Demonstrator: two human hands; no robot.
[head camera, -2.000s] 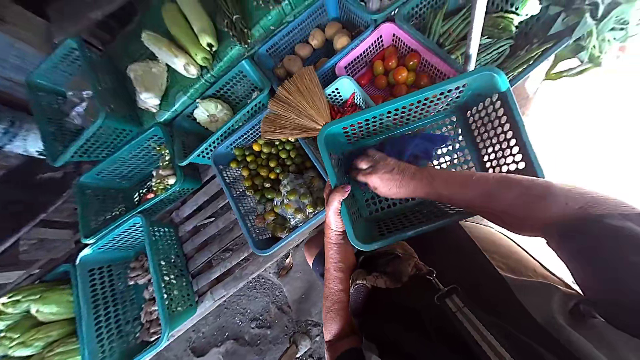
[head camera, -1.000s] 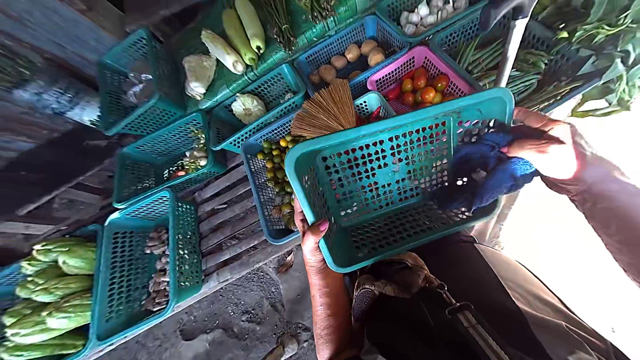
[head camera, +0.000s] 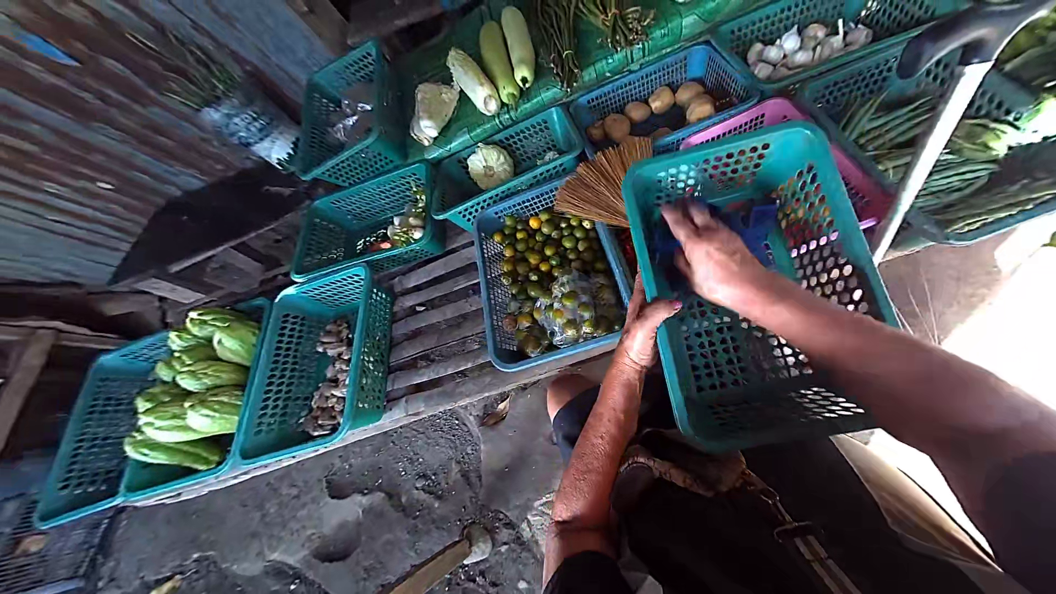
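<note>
A green perforated plastic basket (head camera: 718, 404) is held up at a tilt, right of centre. My left hand (head camera: 648, 326) grips its near left rim, the thumb over the edge. Inside, my right hand (head camera: 714, 256), slightly blurred, presses on a dark blue cloth (head camera: 755, 231) against the basket's upper part; part of the cloth is hidden beneath the hand. A straw broom's bristles (head camera: 606, 186) fan out just left of the basket, the rest of the broom hidden behind it. A blue basket of small green and orange citrus fruits (head camera: 549, 256) sits beside my left forearm.
Around the slatted wooden stand (head camera: 437, 313) are baskets of chayotes (head camera: 206, 375), ginger-like roots (head camera: 330, 375), potatoes (head camera: 660, 101), garlic (head camera: 800, 51) and long beans (head camera: 891, 140). A metal cane with a black handle (head camera: 932, 157) leans close on the right. Below lies uneven ground with a wooden-handled tool (head camera: 437, 569).
My right hand and the blue cloth have moved from the basket's right end to its upper left part. The basket has turned in my left hand, which keeps hold of the rim.
</note>
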